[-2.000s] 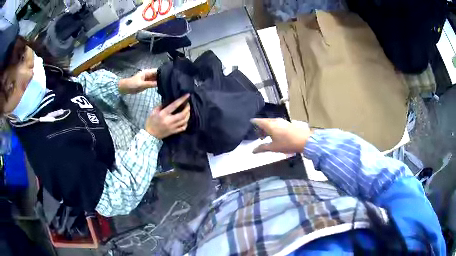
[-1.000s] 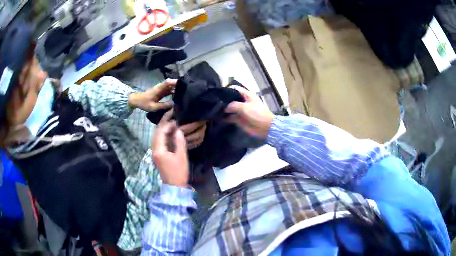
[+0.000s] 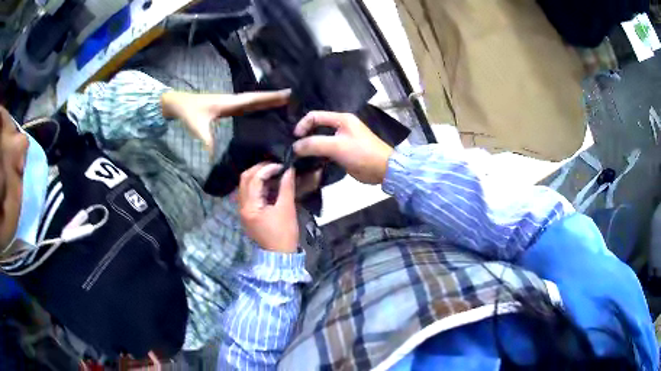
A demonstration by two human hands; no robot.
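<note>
A black garment piece [image 3: 341, 83] lies bunched over the white board in the middle. My left hand [image 3: 269, 206] pinches a fold of it between thumb and fingers from below. My right hand [image 3: 344, 145] pinches the same fold from the right, its fingertips close to my left ones. A seated coworker's hand [image 3: 210, 112] reaches over the garment from the left with fingers stretched. Part of another hand shows under the cloth, behind my fingers. The top of the garment is blurred.
The masked coworker in a black vest [image 3: 109, 239] sits close on the left. A stack of khaki panels [image 3: 507, 80] lies on the right, with dark cloth [image 3: 594, 18] beyond it. A machine table edge [image 3: 134, 47] is at the upper left. Pale strips [image 3: 616, 174] are at the right.
My left hand came in from below and now grips the cloth. My right hand moved from the garment's right side to its middle. The coworker's far hand has opened flat over it.
</note>
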